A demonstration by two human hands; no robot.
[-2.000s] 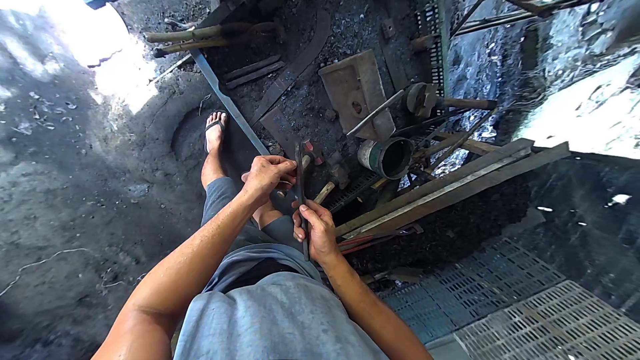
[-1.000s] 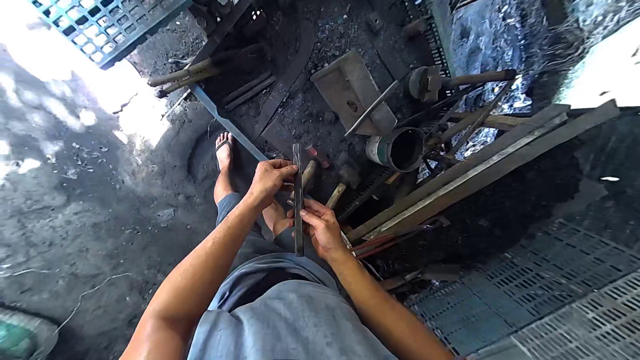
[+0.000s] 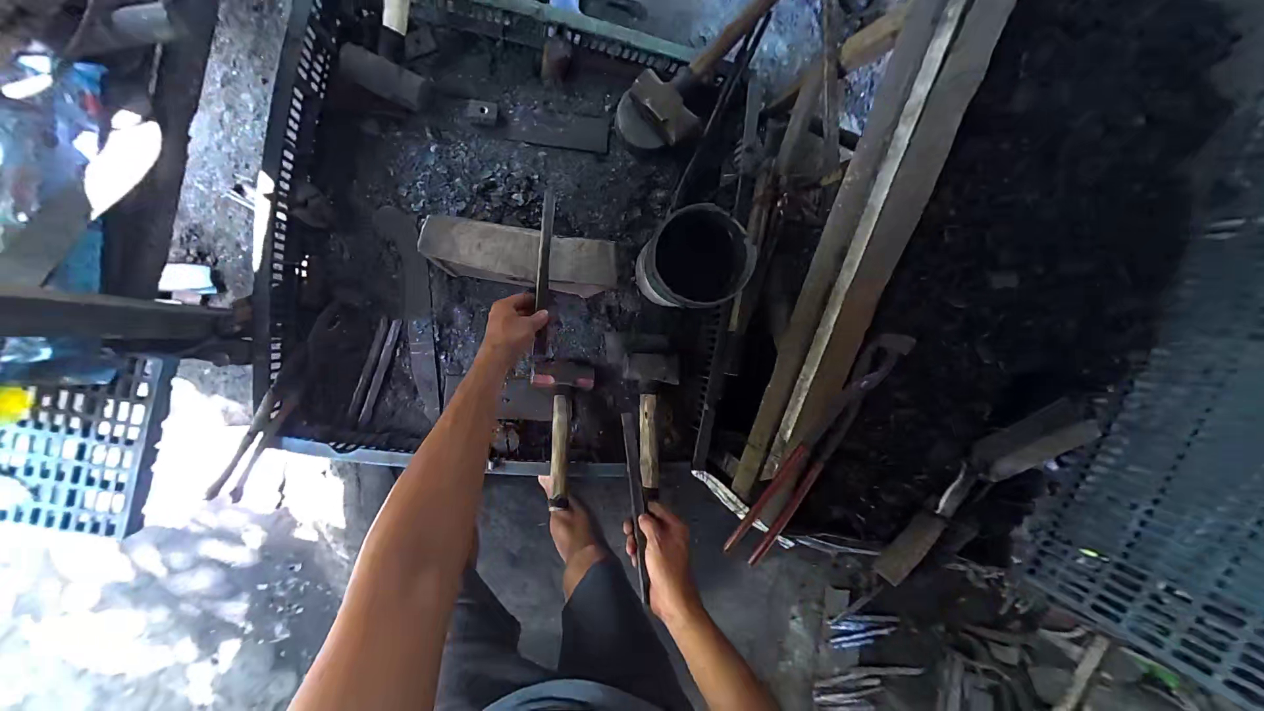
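My left hand [image 3: 515, 324] grips a flat metal bar [image 3: 545, 259], whose far end lies over a worn rectangular block [image 3: 474, 245]. Nearer my body, my right hand [image 3: 660, 553] is closed around a second long, dark metal bar [image 3: 632, 464]. Between the hands rests a hammer with a reddish head [image 3: 561, 375], its wooden handle toward me. Another hammer [image 3: 649, 415] lies just right of it, beside the bar in my right hand. Soot and dark debris surround the block and the hammer heads.
A bucket of dark contents [image 3: 647, 272] stands right of the block, below a sledgehammer [image 3: 660, 109]. Long-handled tongs [image 3: 267, 425] lean over the left edge. Long beams [image 3: 869, 232] and red-handled tongs [image 3: 810, 464] are at right. Plastic crates [image 3: 74, 444] flank both sides.
Both hands were close together on one dark bar; now they are apart, each on a bar. My left hand has reached forward to the block. The view has turned and shifted greatly.
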